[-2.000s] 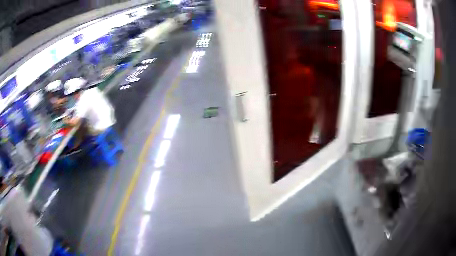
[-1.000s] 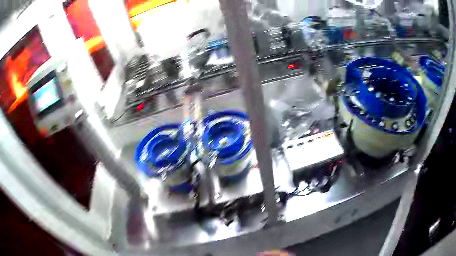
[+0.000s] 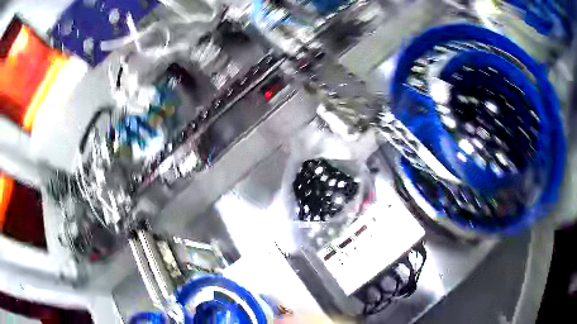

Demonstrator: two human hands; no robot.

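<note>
A large vibratory bowl feeder (image 3: 547,139) with a blue rim holds many black shiny parts at the right. A clear plastic bag (image 3: 367,166) with black round parts showing inside stands left of it. A white tilted panel (image 3: 373,247) with a row of small dark marks, perhaps the feeder controller, is in front of the bag. A small blurred skin-toned patch, perhaps part of a hand, shows at the bottom edge near the middle. It is cut off, so its side and grip cannot be told. No other part of my hands shows.
Smaller blue bowls (image 3: 218,304) are at the bottom left, beside metal rails (image 3: 152,269). A dark conveyor chain (image 3: 221,104) runs diagonally behind, with a red light below it. Coiled black cables (image 3: 392,285) lie beside the panel. Orange-red tinted windows (image 3: 31,76) are at the left.
The view has turned from the aisle and guard door to the machine, then come closer. The large bowl, bag and panel look bigger. The touchscreen has left the picture.
</note>
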